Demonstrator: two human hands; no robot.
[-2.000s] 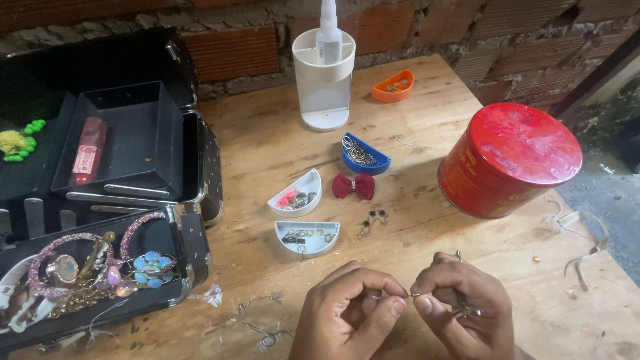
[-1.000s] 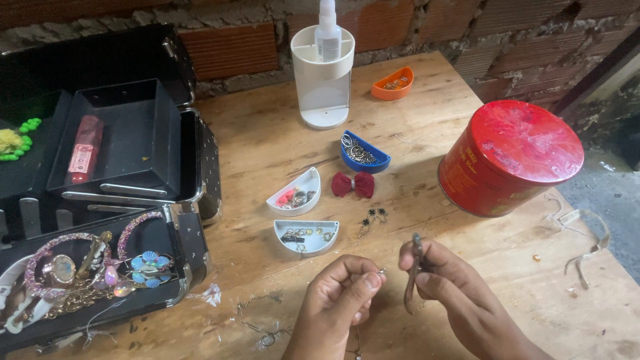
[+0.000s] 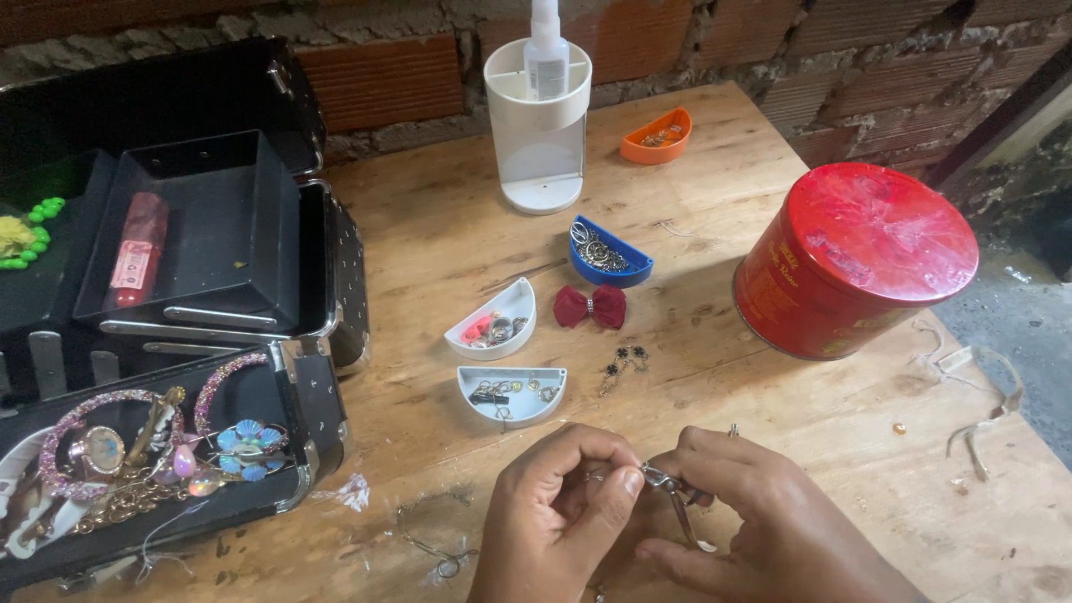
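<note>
My left hand (image 3: 563,511) pinches a tiny metal piece between thumb and forefinger; its exact form is too small to tell. My right hand (image 3: 745,511) holds small jewelry pliers (image 3: 670,494), whose jaws meet the piece at the left fingertips. Above the hands lies a chain with dark charms (image 3: 624,364). A pale half-round tray (image 3: 512,419) holds earrings and small findings, and a white one (image 3: 502,345) holds pink and metal pieces. Beside them are a dark red fabric bow (image 3: 590,307) and a blue half-round tray (image 3: 615,272) of silver-coloured pieces.
An open black case (image 3: 314,402) with bracelets and chains stands at left. A red round tin (image 3: 837,276) is at right, near a frayed strap (image 3: 997,410). Farther back are a white holder (image 3: 540,142) with a spray bottle (image 3: 546,63) and an orange tray (image 3: 657,151). Thin wire (image 3: 419,536) lies lower left.
The pliers, upright and apart from my left hand one second ago, are now tilted with their jaws at my left fingertips. The trays and the tin have not moved.
</note>
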